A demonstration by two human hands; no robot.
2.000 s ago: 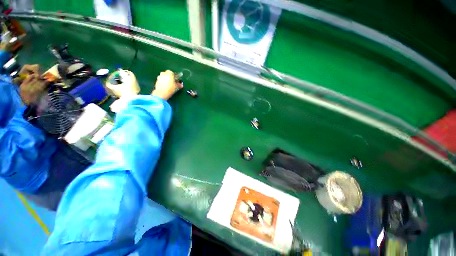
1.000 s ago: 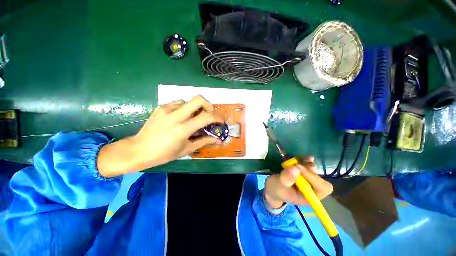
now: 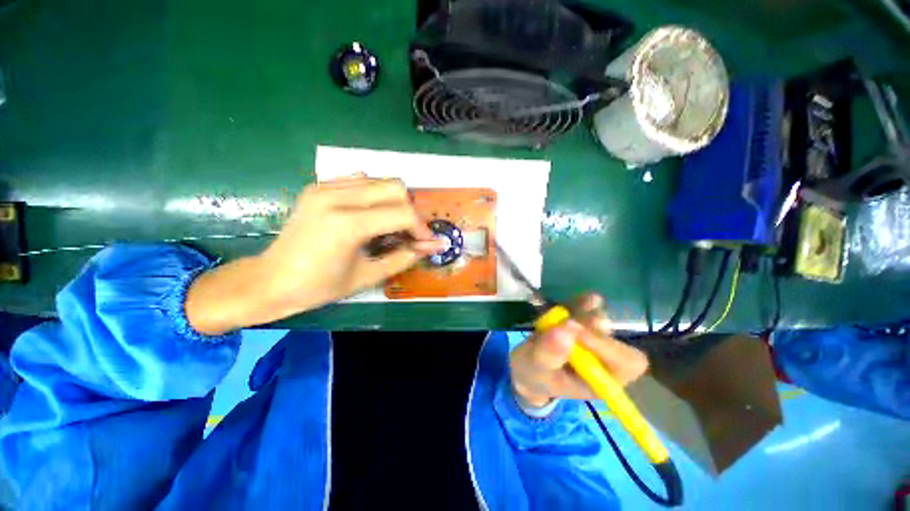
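A round black LED board (image 3: pixel 445 243) lies at the centre of the orange-brown fixture (image 3: pixel 469 288), which sits on a white paper sheet (image 3: pixel 522 194). My left hand (image 3: pixel 339 240) is over the fixture's left side, its fingertips pinched together at the board's left edge. A dark blurred shape shows between its fingers; I cannot tell what it is. Solder wire (image 3: pixel 150 242) runs from the left and is lost behind my left hand. My right hand (image 3: pixel 576 354) holds the yellow soldering iron (image 3: pixel 616 399) like a pen. Its blurred tip points up-left near the fixture's right edge.
A black fan with a spiral guard (image 3: pixel 499 105) stands behind the paper, with a crusted whitish can (image 3: pixel 639 110) to its right. A blue box (image 3: pixel 726 170) and a sponge tray (image 3: pixel 820 243) stand further right. Another round board (image 3: pixel 355 68) lies back left. A cord hangs from the iron.
The view has turned from the neighbour's side to my fixture. Since one second ago, the iron has moved slightly left and my left fingertips have closed in at the board, which lies flatter.
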